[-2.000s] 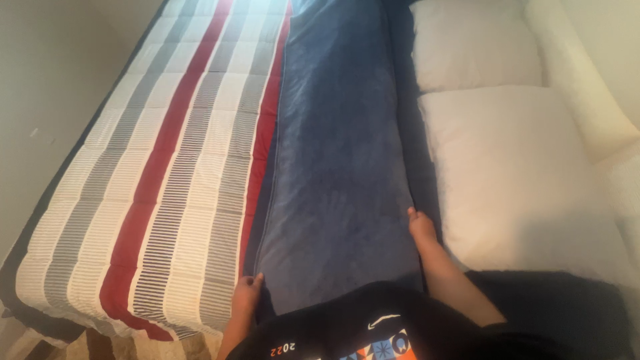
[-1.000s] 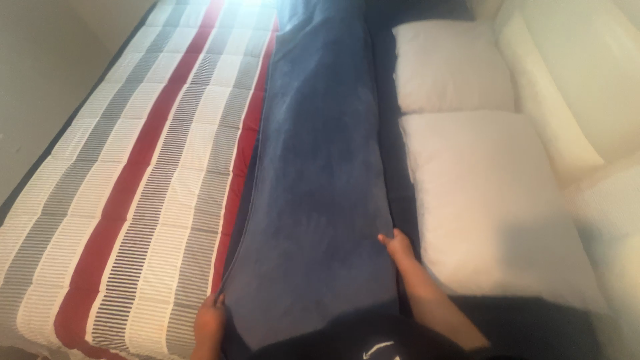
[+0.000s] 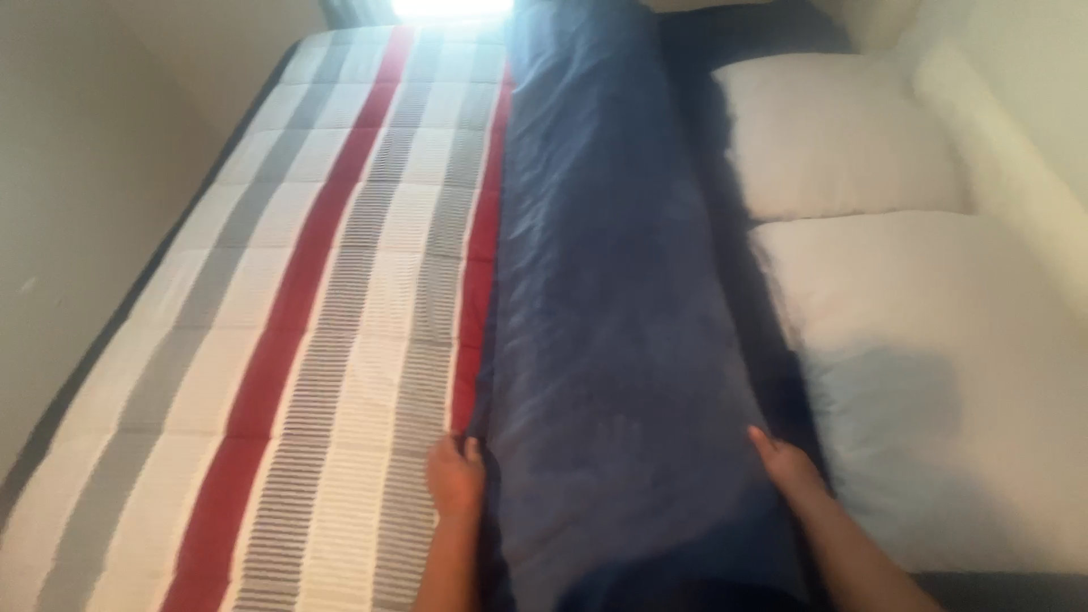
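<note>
A dark blue folded band of bedding (image 3: pixel 612 297) runs lengthwise over the bed between my two hands. At its left edge, beside the striped quilt's red stripe, my left hand (image 3: pixel 456 476) grips the blue cloth. My right hand (image 3: pixel 786 463) is at the opposite edge, thumb on top and fingers hidden, apparently holding that edge. The quilt (image 3: pixel 340 323), with white, gray and red stripes, spreads to the left of the blue band.
Two pale pillows, one nearer (image 3: pixel 918 340) and one farther (image 3: pixel 841 136), lie to the right on dark blue bedding (image 3: pixel 756 255). A plain wall (image 3: pixel 93 170) stands at the left. Bright light shines at the far end.
The view has shifted. Both hands stay at the two edges of the blue band, which shows more wrinkles at its far part than before.
</note>
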